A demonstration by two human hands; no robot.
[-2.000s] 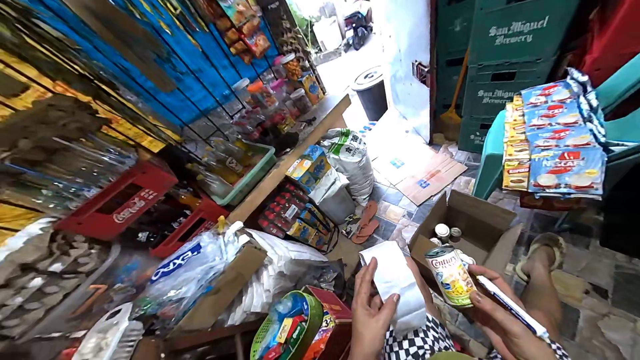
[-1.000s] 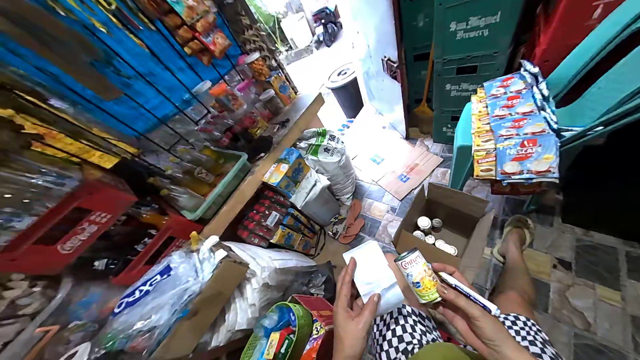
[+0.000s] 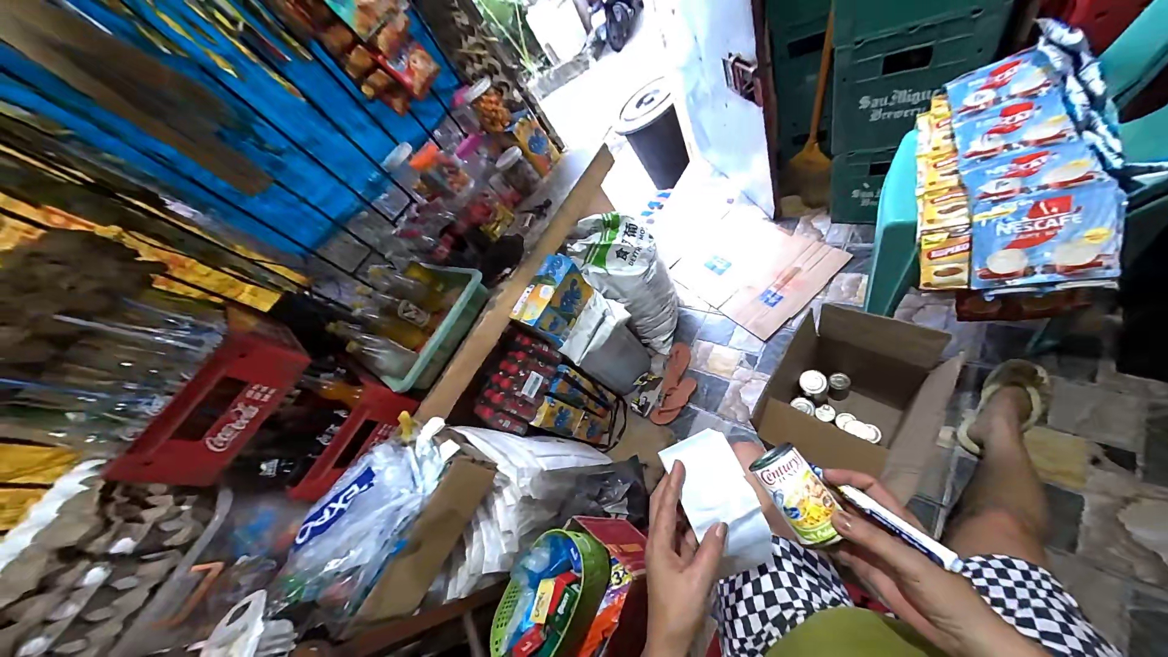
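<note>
My left hand (image 3: 680, 566) holds a folded white paper (image 3: 718, 493) between thumb and fingers, above my lap. To its right, my right hand (image 3: 899, 557) grips a Century tuna can (image 3: 796, 495) with a green and yellow label, tilted, its top toward the upper left. A white and blue pen or marker (image 3: 899, 525) lies across the fingers of that same hand. Beyond my hands, an open cardboard box (image 3: 821, 447) on the floor holds several cans (image 3: 813, 383) standing near one side. The paper and the can are close together but held in separate hands.
Packs of Nescafé sachets (image 3: 1045, 219) rest on a green plastic chair (image 3: 890, 228) at right. A green basket (image 3: 593, 584), plastic bags (image 3: 338, 520) and red crates (image 3: 214, 401) crowd the left. Flat cardboard (image 3: 776, 274), orange slippers (image 3: 675, 385) and a white sack (image 3: 630, 283) lie ahead.
Both hands keep hold of the same things. Since the earliest frame, the view has shifted, and more cans show inside the cardboard box.
</note>
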